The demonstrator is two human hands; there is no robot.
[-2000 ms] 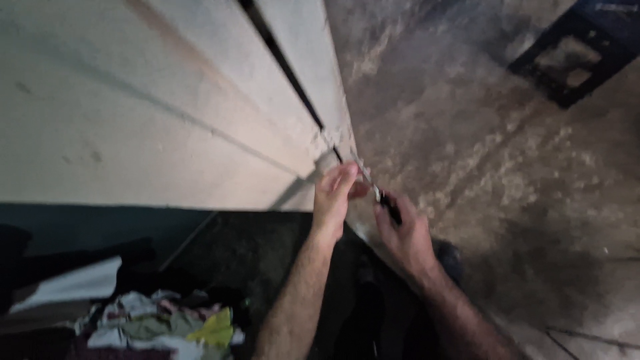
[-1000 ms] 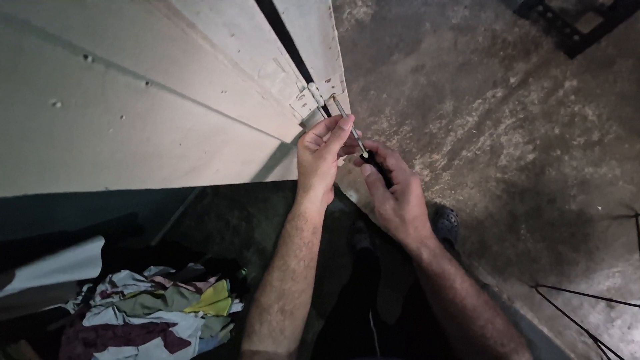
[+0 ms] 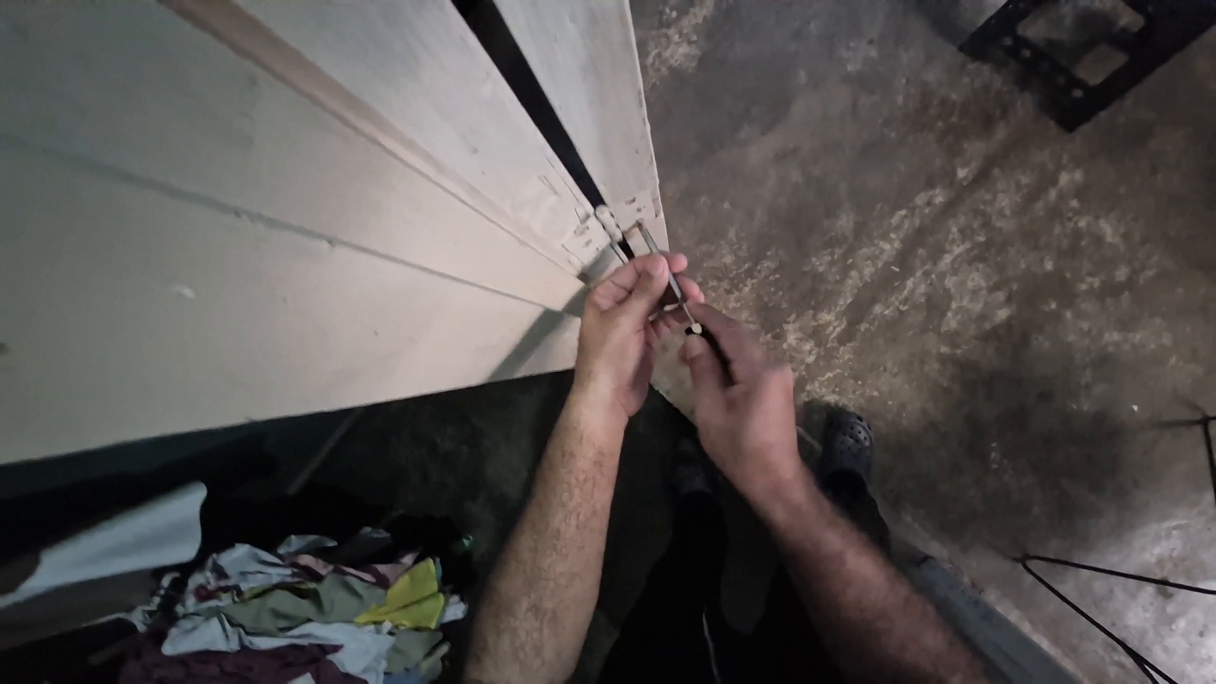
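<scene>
My right hand [image 3: 746, 404] grips the dark handle of a screwdriver [image 3: 676, 288], whose thin metal shaft points up and away toward a white door or panel [image 3: 427, 123]. With thumb and fingers, my left hand [image 3: 627, 323] pinches around the shaft near its middle; whether it also holds a small part is hidden. Just beyond the fingertips, a metal hinge or latch barrel [image 3: 609, 224] sits along the dark gap near the panel's edge. The tool's tip lies beside this fitting, but contact cannot be told. Worn marks show on the paint around it.
A heap of cloth rags [image 3: 313, 608] lies at the lower left. At the upper right a black plastic crate [image 3: 1073, 95] rests on the stained concrete floor [image 3: 912, 237]. Thin dark rods [image 3: 1092, 570] are at the lower right, and my shoe [image 3: 848, 442] stands near my right forearm.
Both hands stay close together at the fitting by the panel's edge, with the screwdriver still in my right hand. The view has shifted a little.
</scene>
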